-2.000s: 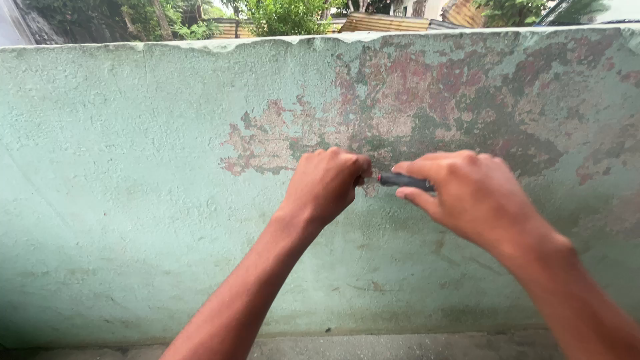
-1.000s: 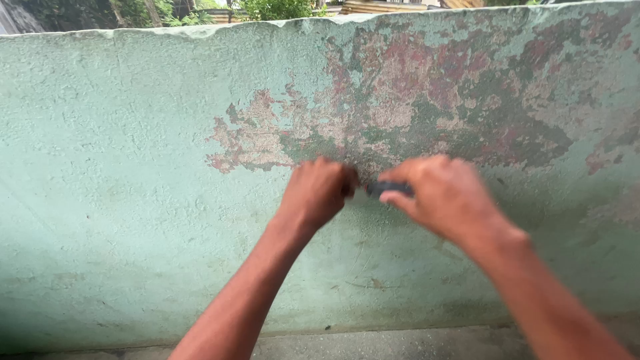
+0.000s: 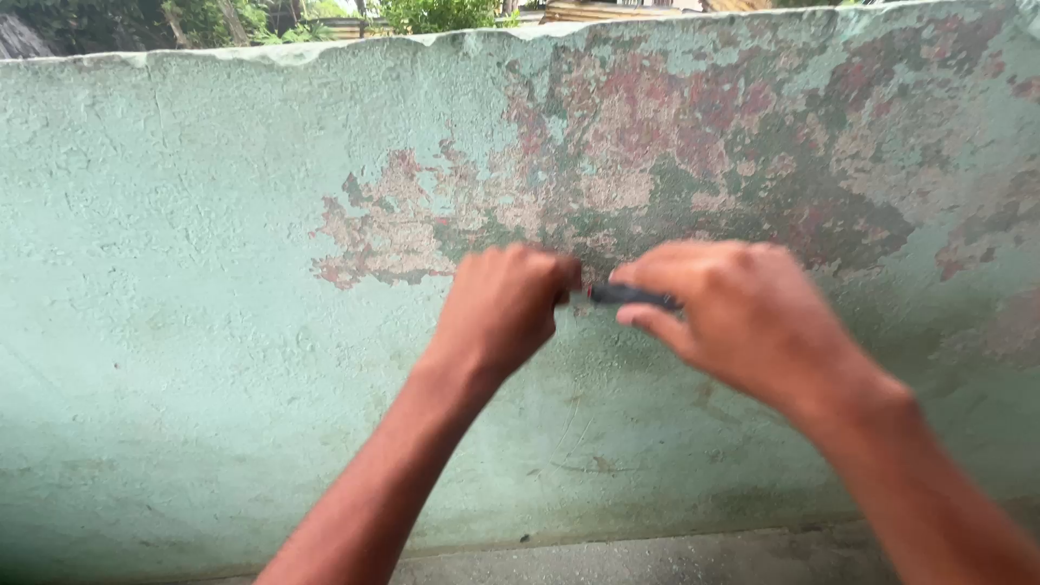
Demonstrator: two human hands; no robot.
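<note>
Both of my hands are held out before a green painted wall (image 3: 244, 366). My right hand (image 3: 731, 309) grips a dark, slim handle (image 3: 630, 296) between thumb and fingers, its reddish end pointing at my other hand. What kind of tool it belongs to cannot be told. Just left of that end, my left hand (image 3: 512, 301) is closed with its back to the camera; whether something is inside the fist is hidden. Behind and above the hands, a broad patch of peeled paint (image 3: 634, 179) shows pink, grey and dark green layers.
The wall's uneven top edge (image 3: 309, 54) runs across the upper view, with a leafy bush (image 3: 439, 15) and corrugated metal sheets (image 3: 609, 11) beyond it. A grey concrete floor (image 3: 634, 561) meets the wall's foot.
Both hands stay close together in front of the wall, my right hand still on the dark handle. Nothing has plainly been taken hold of or let go.
</note>
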